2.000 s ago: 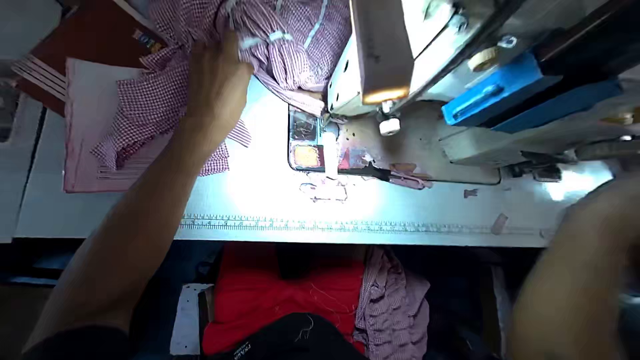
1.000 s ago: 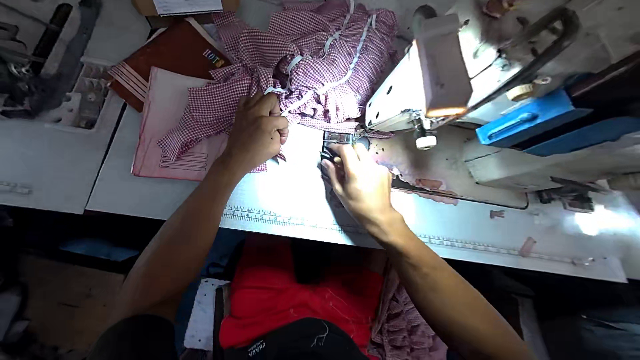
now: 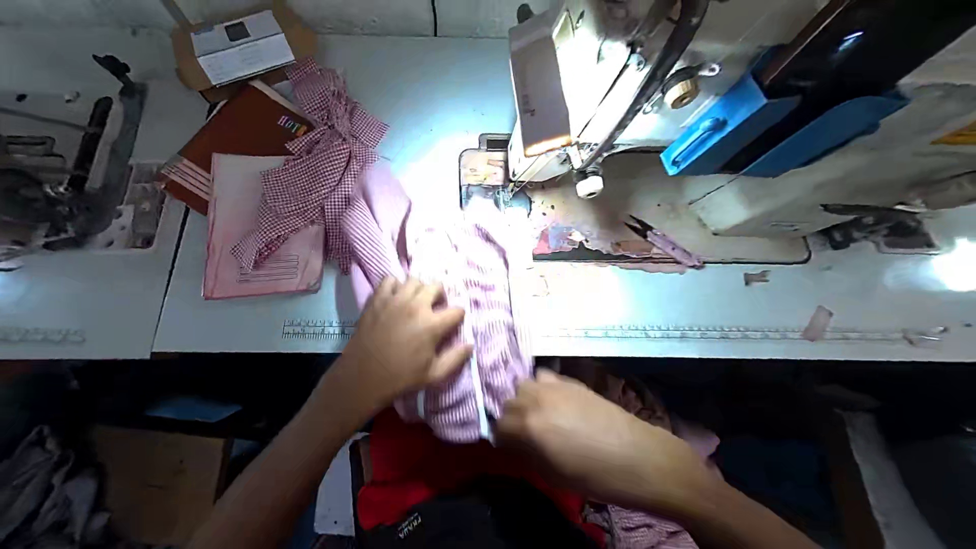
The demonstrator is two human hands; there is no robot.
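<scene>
A gathered pink-and-white fabric piece (image 3: 488, 328) with white tape strips runs from near the sewing machine's needle area over the table's front edge. My left hand (image 3: 408, 339) lies on its left part, fingers spread and palm down. At its lower right edge, my right hand (image 3: 549, 419) grips the cloth, somewhat blurred. The sewing machine head (image 3: 541, 91) stands just beyond the fabric, its presser foot (image 3: 505, 198) near the fabric's far end. Thread snips (image 3: 663, 242) rest on the machine bed to the right. Checked cloth (image 3: 320, 168) lies behind my left hand.
A pink booklet (image 3: 263, 229), a brown notebook (image 3: 244, 137) and an open cardboard box (image 3: 305, 34) are at the left. A measuring tape (image 3: 648, 333) runs along the table's front edge. Fabric scraps (image 3: 817, 323) lie at the right. Another machine (image 3: 76, 175) stands far left.
Both hands have moved toward the table's front edge, with the gathered fabric now spread beneath them. The snips lie on the machine bed, away from my right hand. The view has shifted.
</scene>
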